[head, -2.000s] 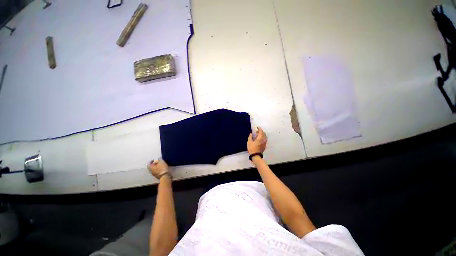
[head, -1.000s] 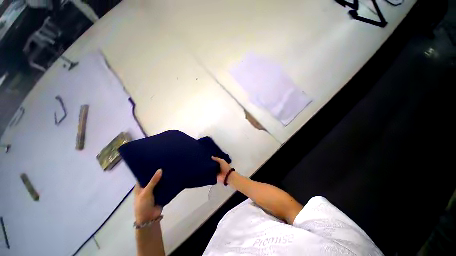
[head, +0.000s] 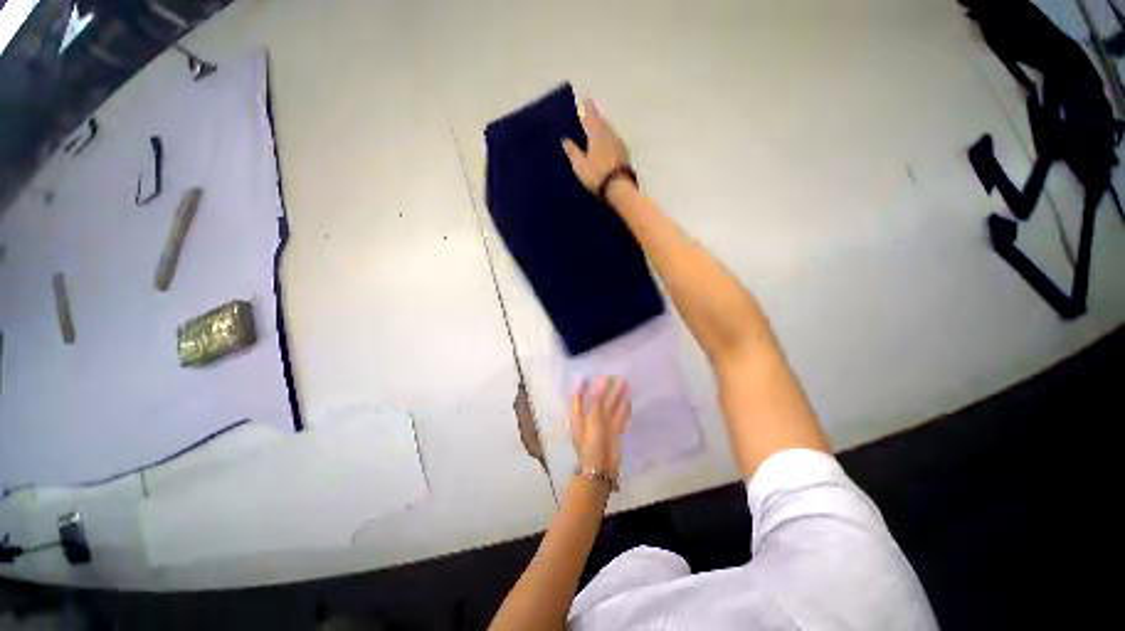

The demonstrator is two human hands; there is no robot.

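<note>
The navy cut piece bundle (head: 561,228) lies slanted on the pale table, its lower end over a white-lilac loose paper pattern piece (head: 660,401). My right hand (head: 598,154) is at the bundle's upper right edge, thumb spread from the fingers, the thumb tip over the navy fabric. My left hand (head: 601,425) is on the paper just below the bundle, with its fingers apart and no fabric in it.
The paper-covered lay (head: 123,394) is at the left, with a gold block weight (head: 216,333), thin bar weights (head: 178,240) and a bent dark clamp. A cut paper sheet (head: 284,481) lies near the front edge. Black strips (head: 1067,123) are at the right. A metal piece (head: 74,537) is front left.
The bundle was lifted off the front of the table, turned, and carried right onto the loose paper. My left hand has let go of it. The view has turned and shifted.
</note>
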